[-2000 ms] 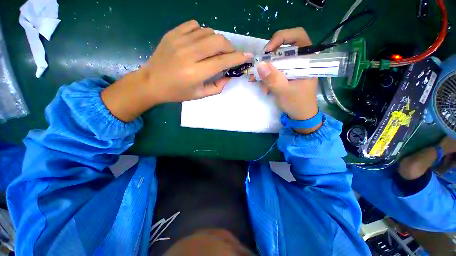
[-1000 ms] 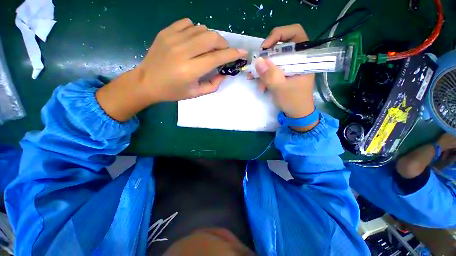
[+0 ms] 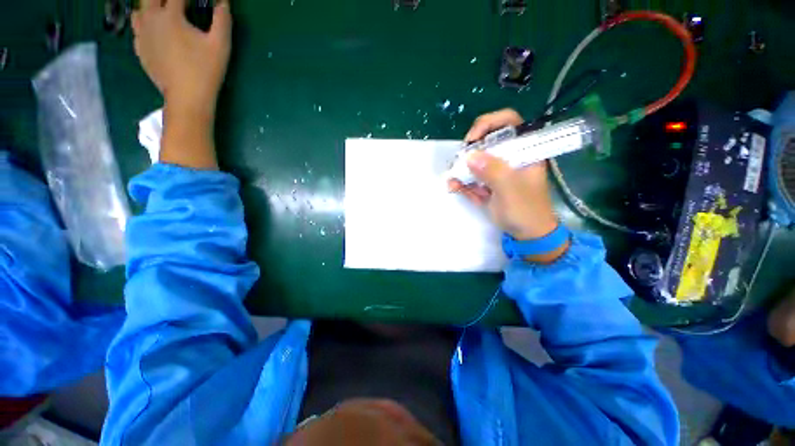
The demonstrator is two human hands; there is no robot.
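Note:
My left hand (image 3: 181,54) reaches to the top left, its fingertips cut off by the picture's edge. A small black housing (image 3: 201,14) shows between thumb and fingers; whether it is gripped is unclear. My right hand (image 3: 516,193) holds the clear dispensing syringe (image 3: 551,145) like a pen, tilted, its tip end at lower left over the white paper sheet (image 3: 401,213). The green cap (image 3: 599,125) is at its upper right end. The thin tip is too blurred to make out.
More black housings (image 3: 516,66) lie spaced along the far bench. The red and clear hose (image 3: 682,65) curves towards the black dispenser (image 3: 710,205) at right. A clear plastic bag (image 3: 83,157) and a white wipe (image 3: 151,135) lie left. Blue sleeves of another person (image 3: 35,287) show at left.
My left hand has left the syringe tip and moved far to the upper left. My right hand still holds the syringe, now more tilted. The view has shifted, showing more of the far bench.

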